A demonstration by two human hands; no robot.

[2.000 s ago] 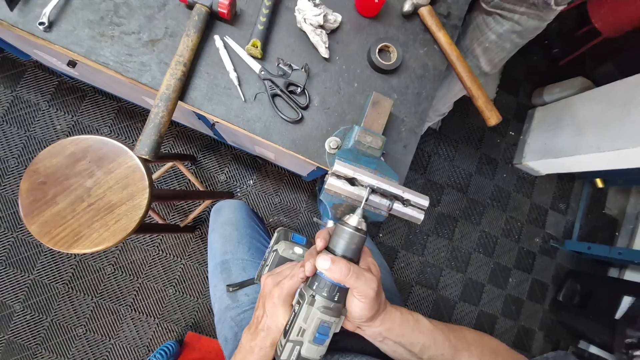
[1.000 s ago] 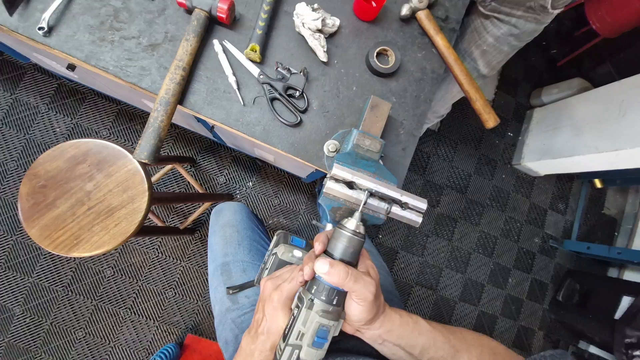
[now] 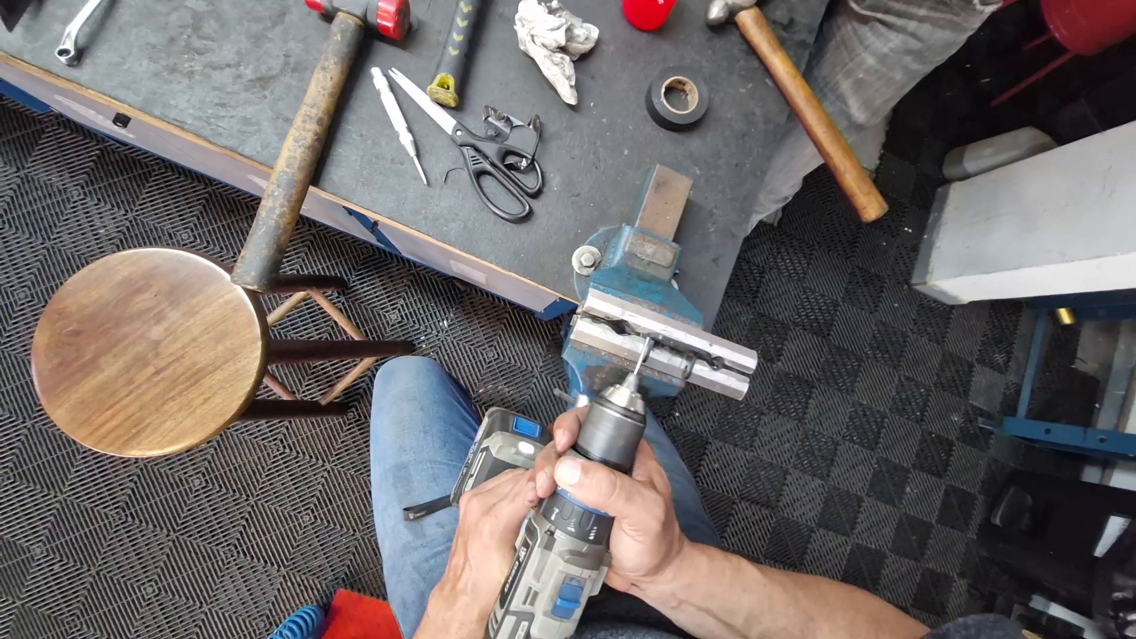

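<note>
A grey cordless drill with a black chuck is in both my hands. My left hand wraps its left side by the handle, and my right hand closes around the front of the body, thumb just behind the chuck. The battery lies over my left thigh. From the chuck a thin drill bit points up to the jaws of a blue bench vise. Its tip meets a small dark part held between the pale jaw covers; how deep it sits, I cannot tell.
On the grey bench lie scissors, a white pen-like tool, black tape, a crumpled rag, a red-headed mallet and a wooden-handled hammer, both overhanging edges. A round wooden stool stands at left.
</note>
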